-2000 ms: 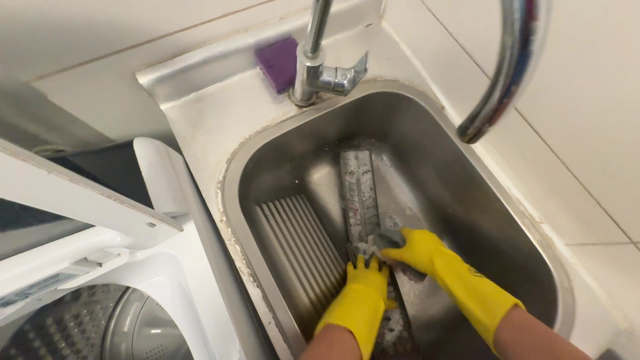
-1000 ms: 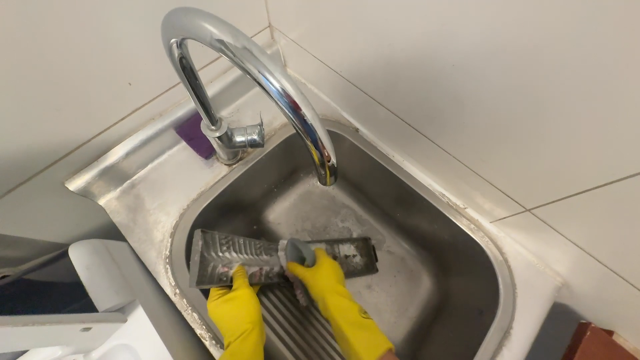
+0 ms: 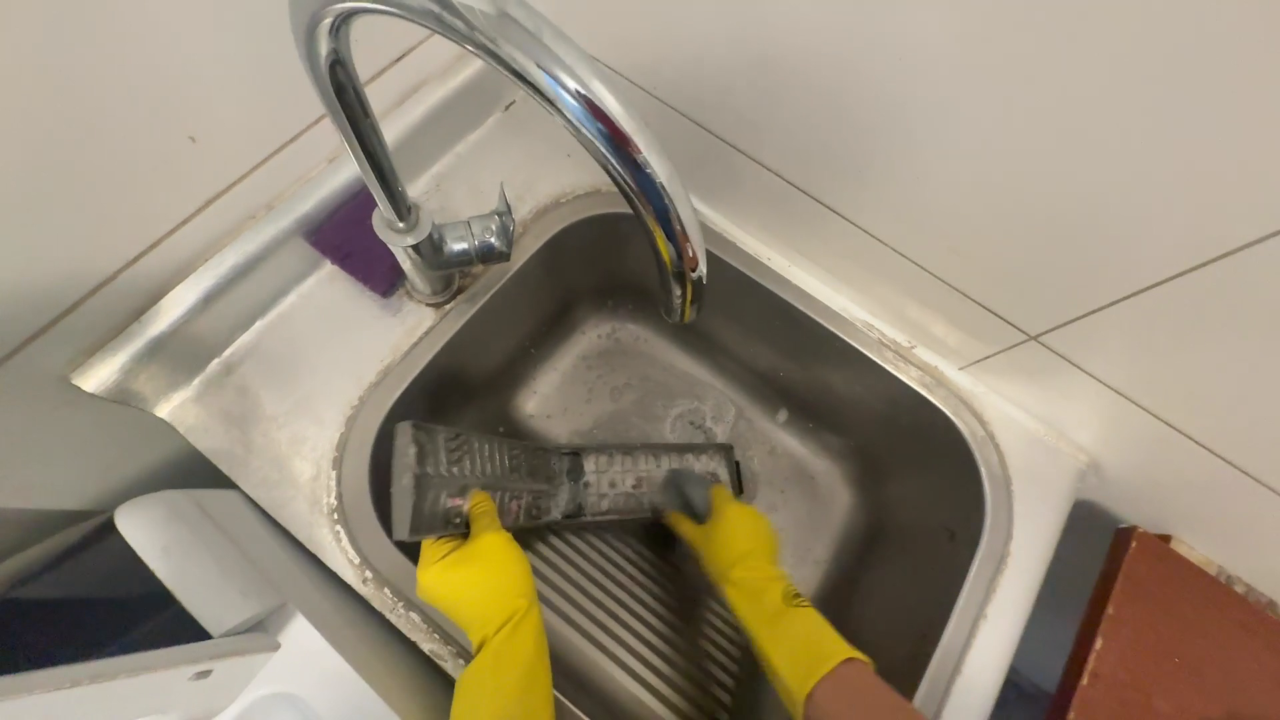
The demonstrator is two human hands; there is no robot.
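A long grey tray-like part (image 3: 520,480) with ribs and raised cells lies level across the sink basin (image 3: 620,390), above its ribbed washboard slope (image 3: 620,610). My left hand (image 3: 485,580), in a yellow rubber glove, grips the near edge of its wider left end, thumb on top. In the same kind of glove, my right hand (image 3: 735,550) holds a dark grey scrubbing pad or brush (image 3: 687,492), blurred, against the narrower right end; its exact kind cannot be told.
A chrome gooseneck faucet (image 3: 610,130) arches over the basin. Behind its base lies a purple sponge or cloth (image 3: 355,243). A white appliance with its lid raised (image 3: 200,560) stands at the lower left, and a reddish-brown block or board (image 3: 1170,620) is at the lower right. Tiled walls surround the sink.
The part was lengthwise in the basin two seconds back and now lies crosswise. Since one second ago my right hand has moved from its middle to its right end. The view has shifted.
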